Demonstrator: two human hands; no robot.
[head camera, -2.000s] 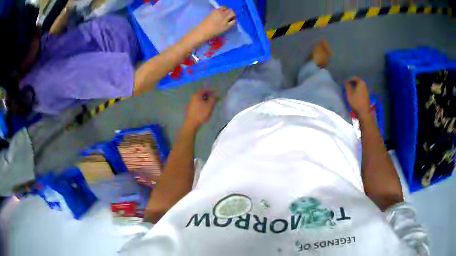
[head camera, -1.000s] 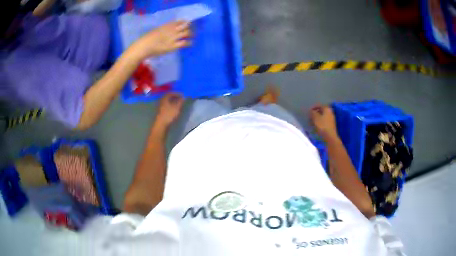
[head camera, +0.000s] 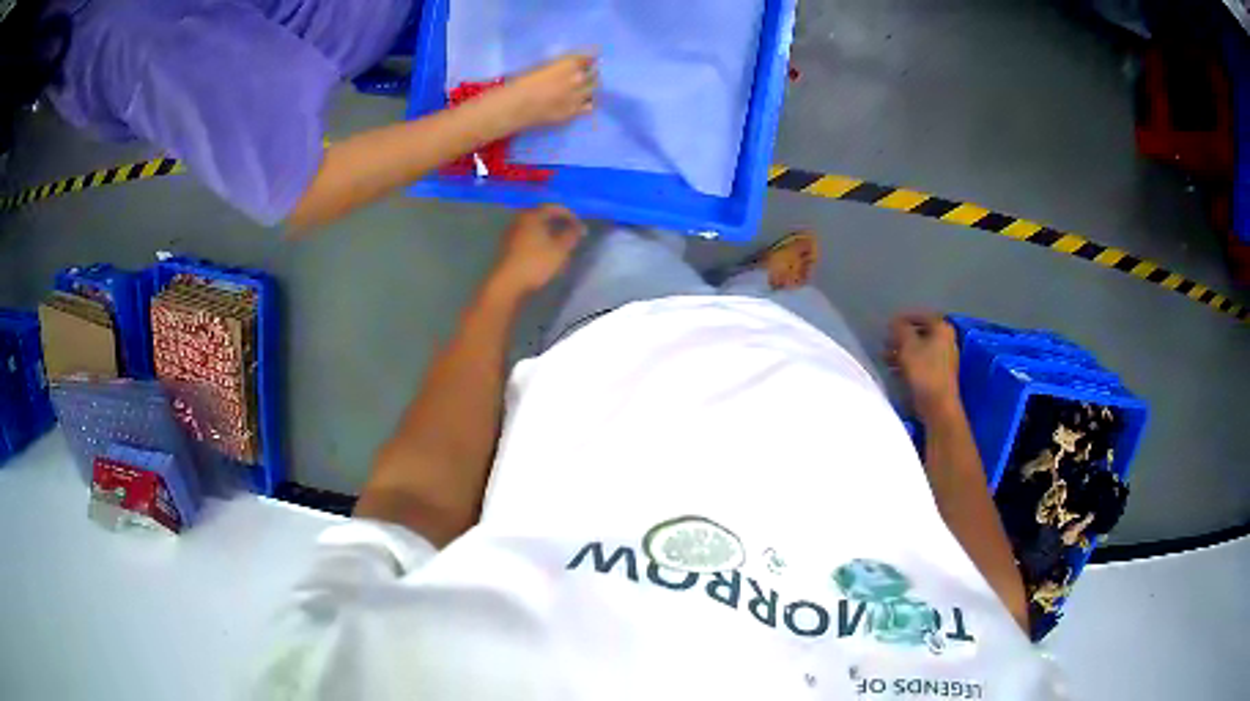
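Observation:
My left hand (head camera: 542, 244) is loosely curled just below the near edge of a blue tray (head camera: 603, 206), with nothing visible in it. My right hand (head camera: 924, 351) hangs at my right side beside stacked blue trays, fingers loosely bent, nothing visible in it. The blue tray holds a white sheet (head camera: 658, 103) and small red parts (head camera: 487, 154) at its left. Another person's hand (head camera: 555, 91) reaches over the sheet; whether it holds anything is unclear.
The person's purple clothing (head camera: 206, 103) is at upper left. Blue trays with patterned red-and-white parts (head camera: 199, 356) stand at left. The stacked blue trays (head camera: 1028, 367) hold dark and tan pieces (head camera: 1062, 479). Yellow-black tape (head camera: 946, 210) crosses the grey floor. Red containers (head camera: 1182, 103) are at upper right.
The view has shifted and sharpened. The big tray sits higher and further right than a second ago, with more white sheet showing. My hands still hang low at both sides.

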